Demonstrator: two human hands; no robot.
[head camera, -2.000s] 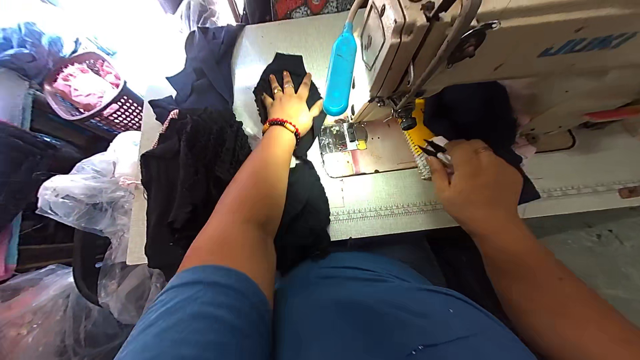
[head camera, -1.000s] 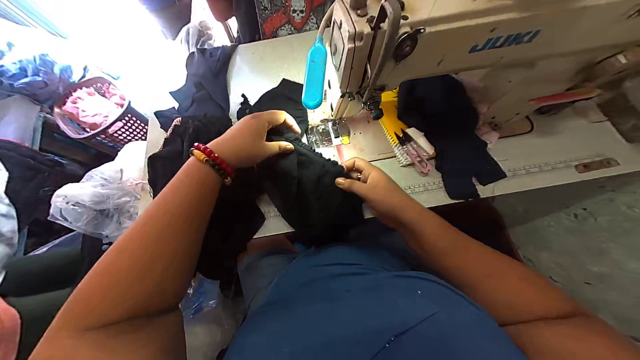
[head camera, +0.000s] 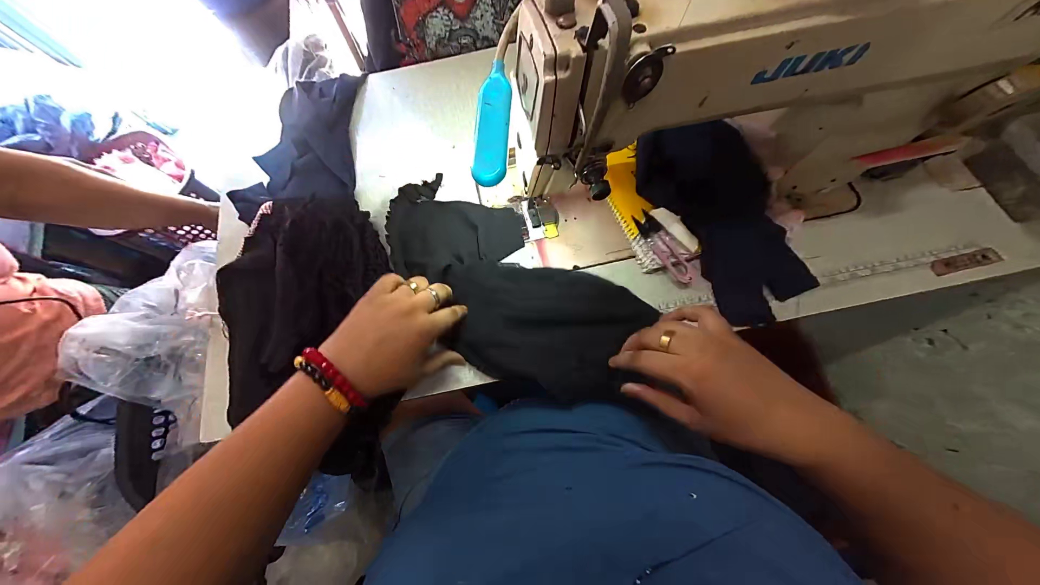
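Note:
A black fabric piece (head camera: 544, 321) lies across the front edge of the sewing table, and its far end reaches the presser foot (head camera: 536, 218) of a Juki sewing machine (head camera: 731, 73). My left hand (head camera: 402, 333), with rings and beaded bracelets, rests at the fabric's left side, fingers bent. At its right end is my right hand (head camera: 691, 370), fingers curled at the cloth's edge; whether either hand grips it is not plain. Pink-handled thread snips (head camera: 673, 256) lie beside a yellow and white item (head camera: 626, 195) right of the needle. A blue plastic piece (head camera: 491, 126) hangs by the machine head.
Black gathered cloth (head camera: 305, 301) hangs over the table's left edge, with dark blue cloth (head camera: 313, 134) behind it. More dark cloth (head camera: 715, 195) lies under the machine arm. Another person's arm (head camera: 97, 195) reaches over a basket (head camera: 195, 231) at left, near clear plastic bags (head camera: 150, 341).
Both hands have moved apart along the black fabric, which now spreads between them toward the table's front edge. Another person's arm has come in at left. The snips, earlier in my right hand, lie on the table.

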